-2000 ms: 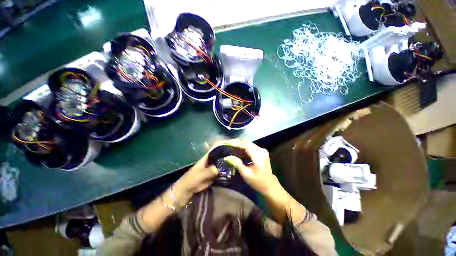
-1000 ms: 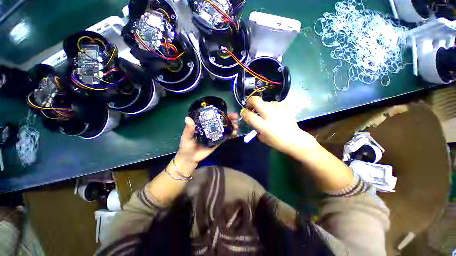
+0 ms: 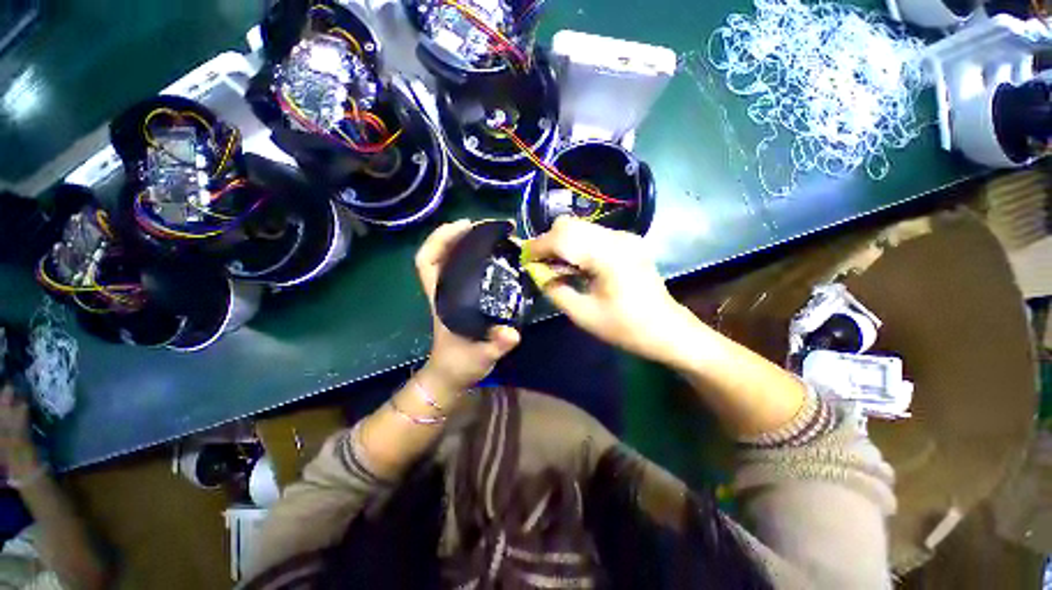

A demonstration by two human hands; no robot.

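Observation:
My left hand (image 3: 456, 346) holds a black front camera module (image 3: 464, 280) over the bench's front edge, tilted so its open side faces right. A silvery circuit board (image 3: 503, 288) shows inside it. My right hand (image 3: 600, 282) is at the module's right rim, its fingertips pinching yellow wire leads (image 3: 534, 265); the plug end is hidden by the fingers. Just behind my right hand lies an open white camera housing (image 3: 591, 190), black inside, with red and yellow wires. Its white bracket (image 3: 611, 75) points away from me.
Several housings with black modules and wired boards (image 3: 329, 87) stand in a row at the left on the green bench (image 3: 381, 282). A tangled heap of white loops (image 3: 819, 87) lies at the right. A cardboard box (image 3: 957, 323) holds white camera parts. Another person's hand (image 3: 17, 438) shows far left.
My left hand has turned the module from facing up to facing right. My right hand has moved from the housing's front rim to the module with the yellow leads. Another person's hand has appeared far left.

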